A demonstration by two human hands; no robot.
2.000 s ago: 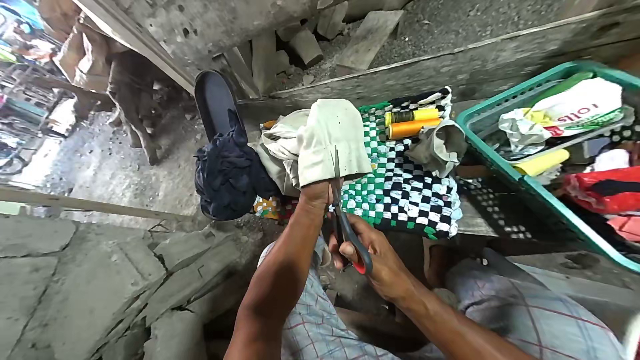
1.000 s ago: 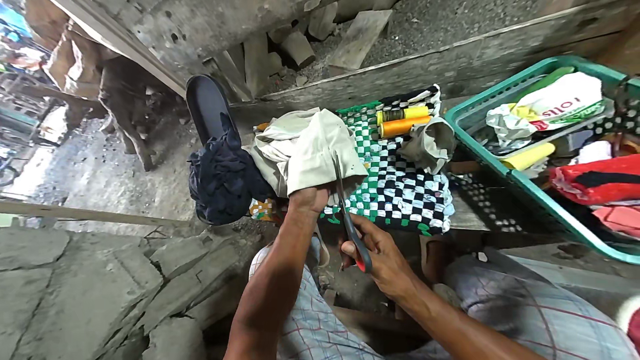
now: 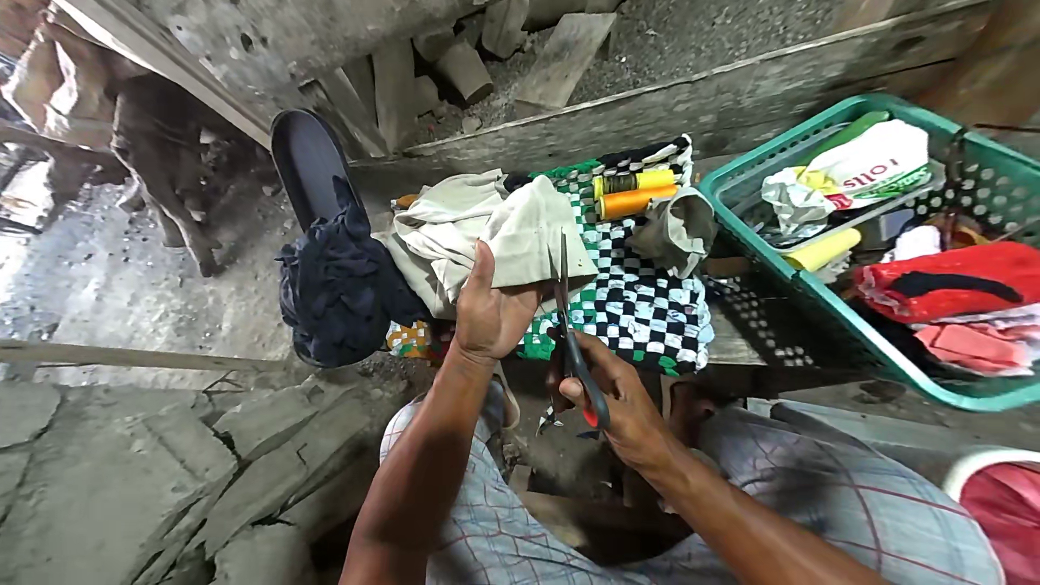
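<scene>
Cream cloth [image 3: 520, 227] lies bunched over a green, black and white woven mat [image 3: 642, 301]. My left hand [image 3: 496, 313] is at the cloth's near edge, thumb raised and spread from the fingers, which are partly hidden beneath the fabric; whether they grip it is unclear. My right hand [image 3: 613, 394] holds scissors [image 3: 573, 349] with dark handles and red inner parts, their blades slightly apart at the cloth's near edge. Yellow thread [image 3: 634, 182] and orange thread [image 3: 638, 201] lie on the mat beside a crumpled grey-brown cloth [image 3: 676, 231].
Dark cloth [image 3: 341, 284] fills part of a long black tray [image 3: 307, 158] on the left. A green plastic basket [image 3: 800, 284] at right holds a printed plastic bag [image 3: 873, 166] and red fabric [image 3: 951, 280]. A wooden plank [image 3: 699, 97] runs behind the mat.
My left thumb, earlier down against the cloth, is now raised and spread. The scissors remain in my right hand at the cloth's edge.
</scene>
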